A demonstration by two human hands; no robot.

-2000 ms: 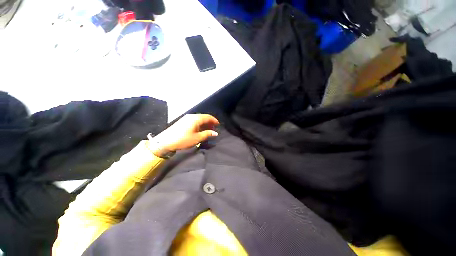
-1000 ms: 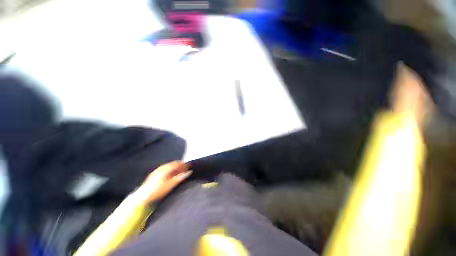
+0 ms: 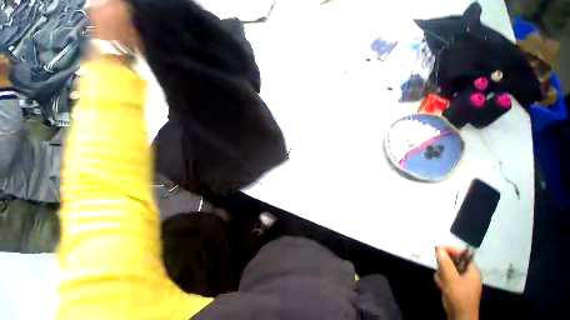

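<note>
A dark garment [image 3: 200, 94] lies across the left part of the white table [image 3: 337, 112], its lower end over the front edge. My left hand [image 3: 115, 25] is blurred at the top left, closed at the garment's upper end; its fingers are partly cut off by the picture's edge. My right hand [image 3: 459, 284] is at the table's front right edge, its fingers closed on small dark snips [image 3: 464, 259] just below the black phone [image 3: 476, 212].
A round dish [image 3: 425, 148] holds several dark buttons. Behind it are a red item [image 3: 433, 104], pink-ended cones [image 3: 480, 99] and a black cloth [image 3: 456, 50]. Grey garments [image 3: 37, 56] are heaped at the left. A blue bin [image 3: 553, 119] stands beyond the right edge.
The view has swung left. My left hand has moved from the table's front edge up to the dark garment. My right hand has come from the far right to the table, now with snips.
</note>
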